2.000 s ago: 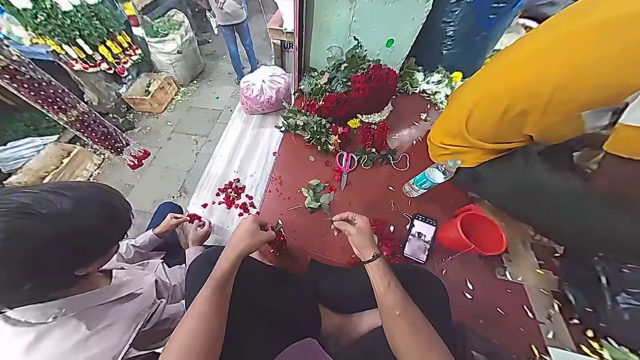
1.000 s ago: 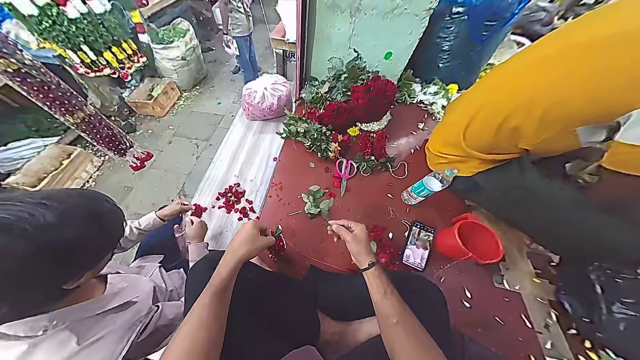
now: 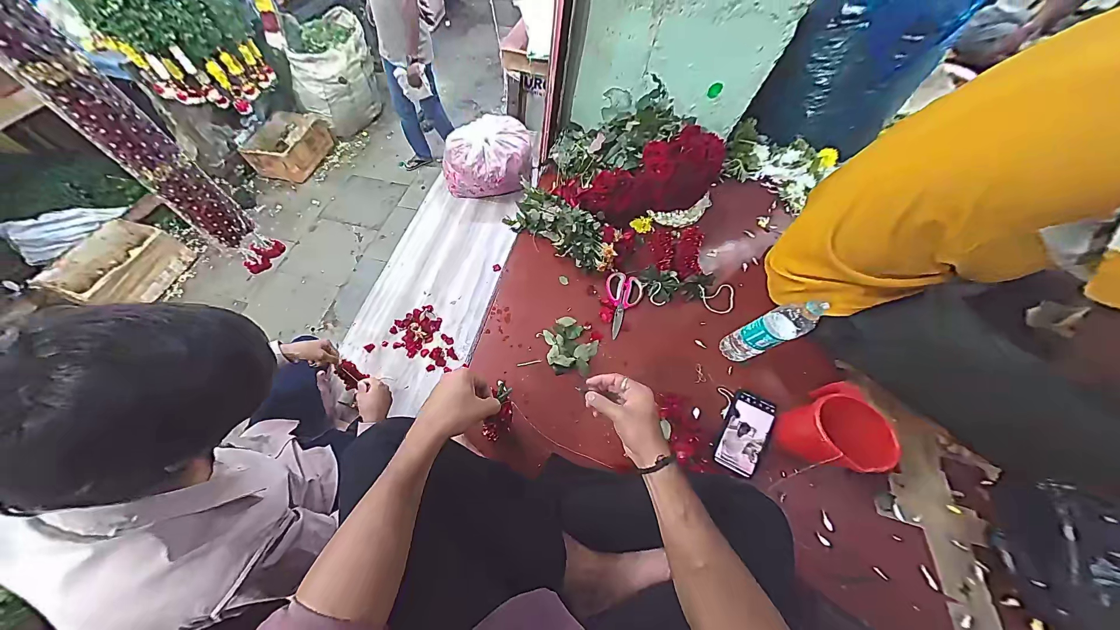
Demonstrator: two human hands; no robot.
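Note:
My left hand (image 3: 458, 402) pinches the top of a small strand of red flowers with green leaves (image 3: 499, 413), which hangs beside its fingertips. To the right, my right hand (image 3: 623, 409) has thumb and fingertips together on something small and thin, perhaps a stem or thread; it is too fine to tell. Between and beyond my hands a small pile of green leaves (image 3: 569, 346) lies on the red surface (image 3: 542, 437). Pink-handled scissors (image 3: 620, 302) lie behind the leaves. Red petals (image 3: 682, 430) lie right of my right hand.
A phone (image 3: 745, 433), a red bucket (image 3: 840, 429) and a water bottle (image 3: 772, 331) stand or lie at right. Red roses (image 3: 682, 166) are heaped behind. At left a person (image 3: 131, 411) handles red flowers near loose blossoms (image 3: 422, 336) on white cloth. A yellow-clothed person (image 3: 945, 166) is at upper right.
My hands have stayed in nearly the same place, apart from each other. The person standing in the walkway has shifted position.

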